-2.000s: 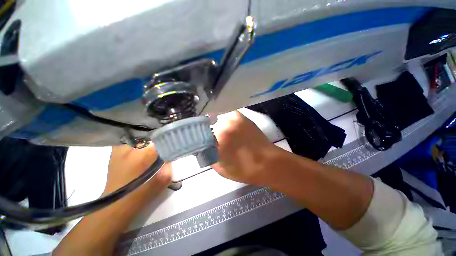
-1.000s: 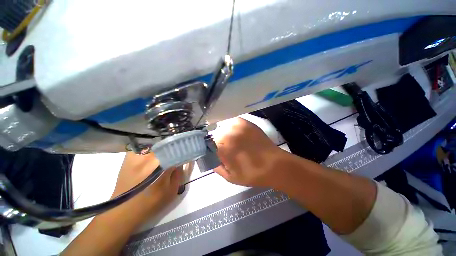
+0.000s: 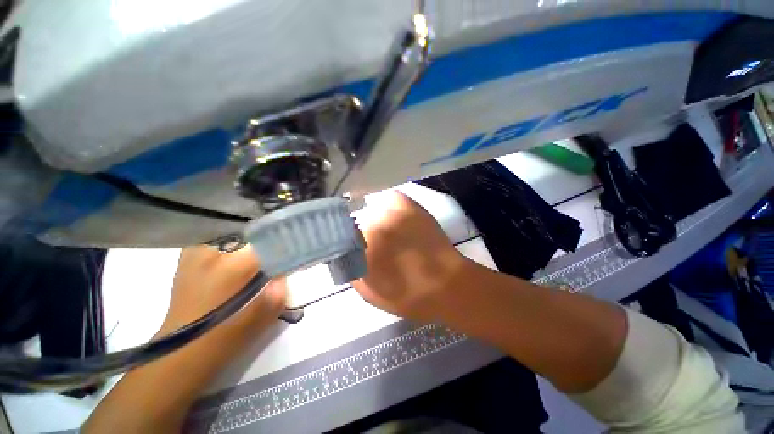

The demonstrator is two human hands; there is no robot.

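Observation:
The white sewing machine head (image 3: 526, 110) with its blue stripe and lettering fills the upper view. The grey ribbed knob (image 3: 304, 236) and the shiny thread tension assembly (image 3: 282, 165) hang in front of the needle area and hide it. My left hand (image 3: 216, 280) is bare and lies left of the knob, its fingers partly behind the knob and chrome loop. My right hand (image 3: 403, 250) is bare and bent in just right of the knob, its fingertips hidden. Any piece between my hands cannot be seen.
Black pieces (image 3: 518, 216) lie fanned right of my right hand. Black-handled scissors (image 3: 632, 212), a green item (image 3: 562, 158) and a black cloth (image 3: 681, 174) lie farther right. Stacked black pieces (image 3: 72, 297) are at left. A ruler tape (image 3: 339, 373) runs along the front edge.
The view dipped and came back, shifting the machine head in the picture. Both hands stay beside the knob; the left thumb, seen near the knob a second ago, is now more hidden.

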